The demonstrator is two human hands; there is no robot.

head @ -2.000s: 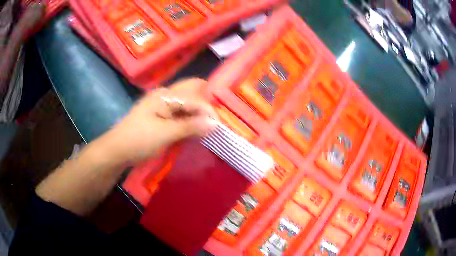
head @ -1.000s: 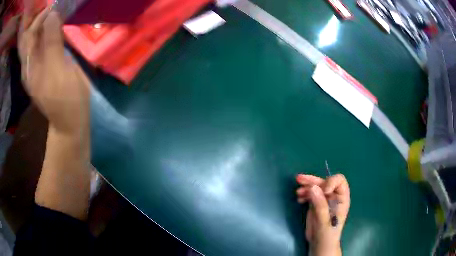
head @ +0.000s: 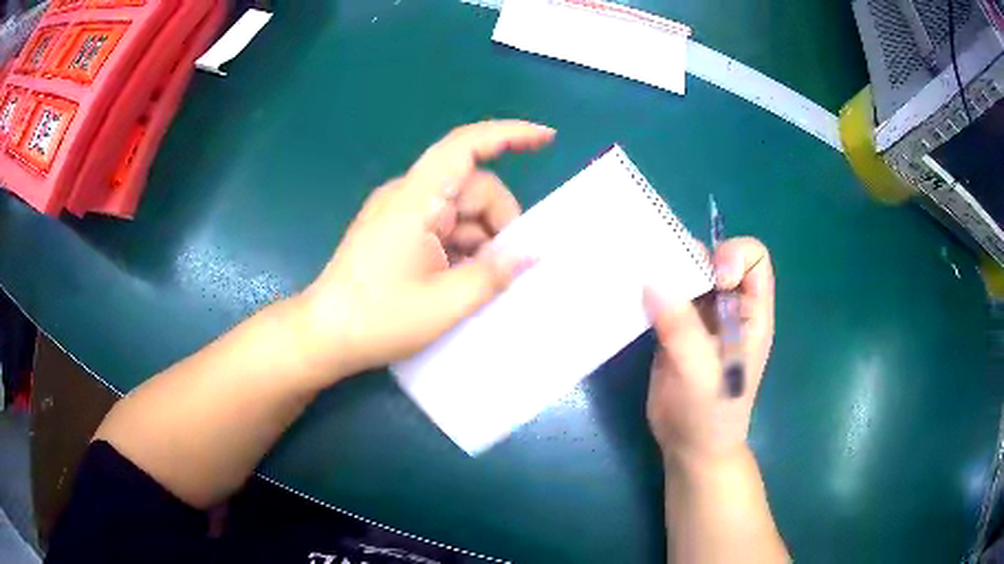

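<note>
A white sticker sheet (head: 550,308) with a row of dark-edged holes along its upper right edge is held over the bench between both hands. My left hand (head: 407,264) has its thumb on the sheet's upper left side, index finger stretched out; its other fingers are partly hidden behind the sheet. My right hand (head: 710,342) pinches the sheet's right corner between thumb and finger and also holds slim tweezers (head: 728,331), points upward. The sheet's underside is hidden.
Stacked pinkish-red foam trays (head: 66,165) with orange phone housings stand at the upper left. A small white scrap (head: 235,42) lies beside them. A white label sheet (head: 595,46) lies on the pale strip at the top. A grey vented instrument (head: 919,55) with yellow tape stands at upper right.
The foam tray is no longer in front of the wearer but at the upper left. My left hand has moved right with the sheet, now white side up; my right hand has risen and taken its corner.
</note>
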